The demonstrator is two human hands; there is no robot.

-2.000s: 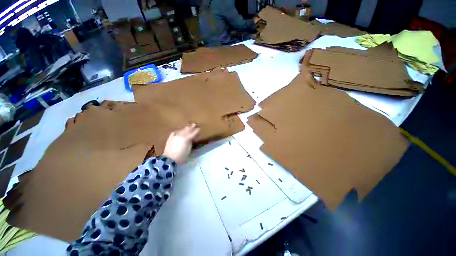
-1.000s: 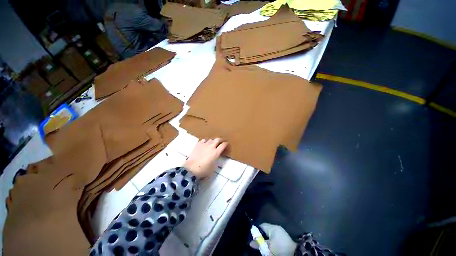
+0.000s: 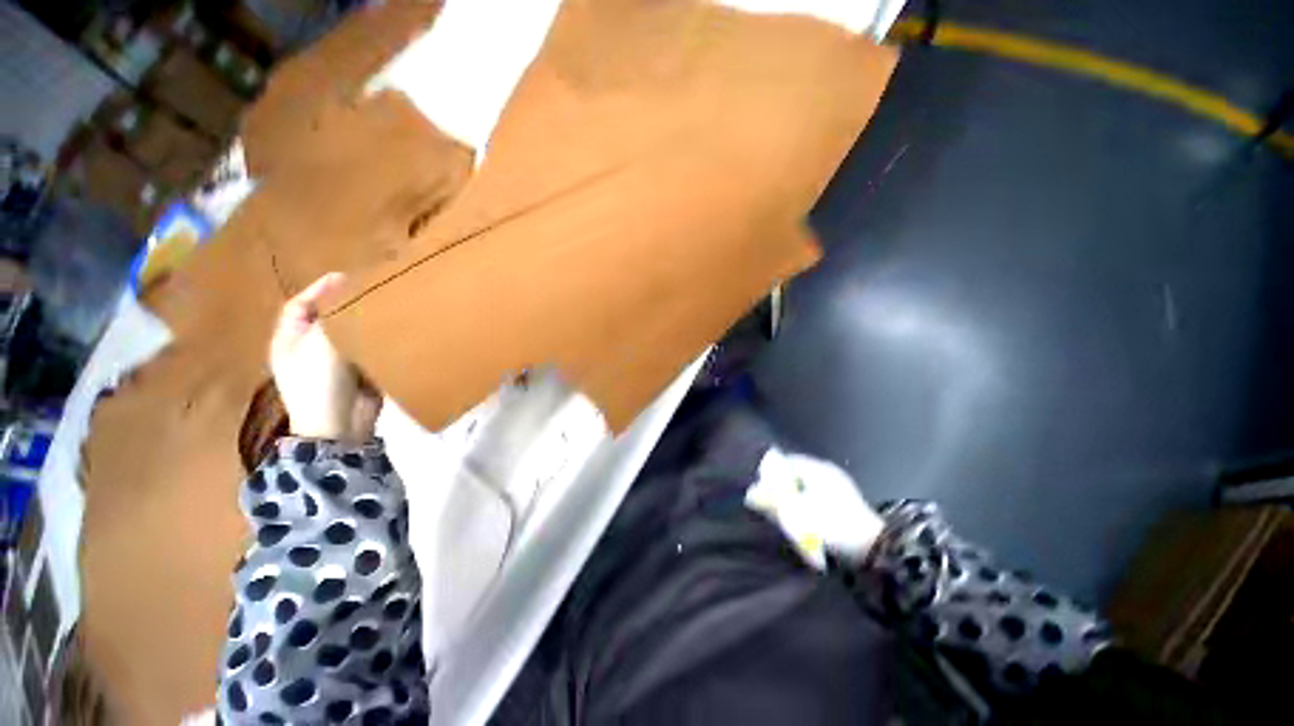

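Observation:
My bare left hand (image 3: 315,372) grips the left corner of a tan-brown cut panel (image 3: 610,234), which has notched edges and a thin dark line across it. The panel is partly raised over the table's right edge. More brown panels (image 3: 185,496) lie to the left, partly behind my left hand and sleeve. My gloved right hand (image 3: 816,504) is low at the right, off the table, beside my dark clothing. It is blurred, and I cannot tell whether it holds scissors.
The white-covered table (image 3: 461,610) runs diagonally, its right edge beside my body. A blue-rimmed tray (image 3: 173,253) with yellowish contents sits at the far left. Cartons stand beyond it. A brown carton (image 3: 1199,582) is at the lower right, on the dark floor with a yellow line (image 3: 1079,60).
My left hand has moved left and up, drawing the panel's near corner over the left stack. My gloved right hand has risen from the bottom of the picture. The view has turned downward.

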